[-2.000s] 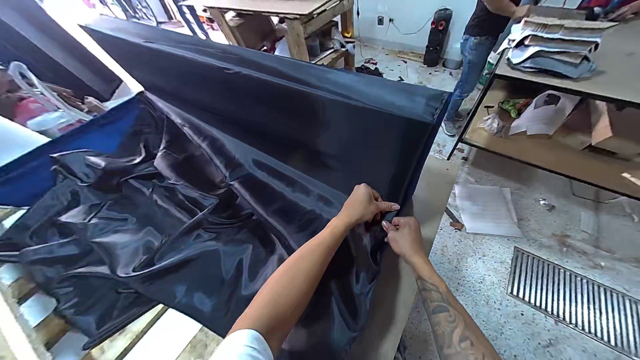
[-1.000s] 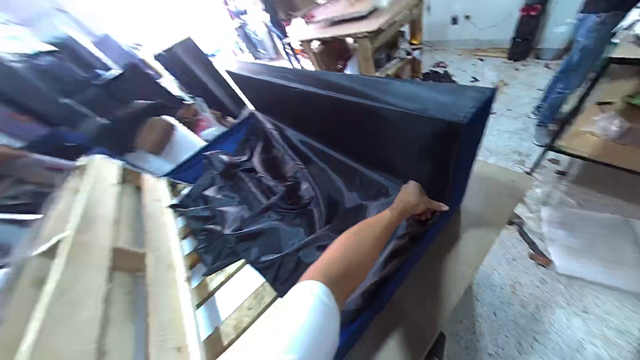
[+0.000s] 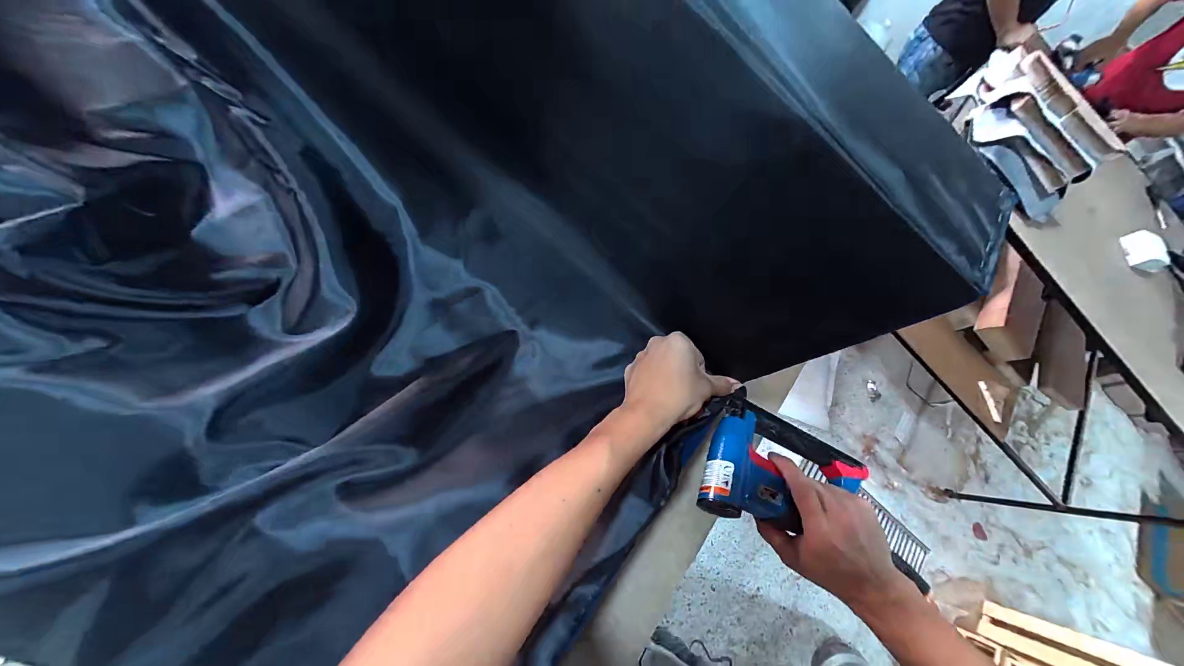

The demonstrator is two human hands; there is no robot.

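Shiny black fabric (image 3: 435,277) drapes loosely in folds on the left, and a black-covered upright panel (image 3: 879,194) stands at the upper right. My left hand (image 3: 672,384) pinches the fabric's edge at the inner corner by the panel. My right hand (image 3: 832,527) grips a blue and red pneumatic staple gun (image 3: 754,472). The gun's nose is at the fabric edge, right beside my left fingertips. Whether the nose touches the frame cannot be told. Below my left hand the fabric edge runs along a tan board (image 3: 661,555).
A worktable (image 3: 1101,250) at the right bears stacked padded pieces (image 3: 1045,120), with boards on its lower shelf. Two people stand behind it at the top right. A floor grate (image 3: 893,527) and a wooden pallet (image 3: 1036,638) lie at the lower right.
My right hand, out of view one second ago, now holds the staple gun at the corner. My left hand still holds the fabric there. The view has moved closer and tilted.
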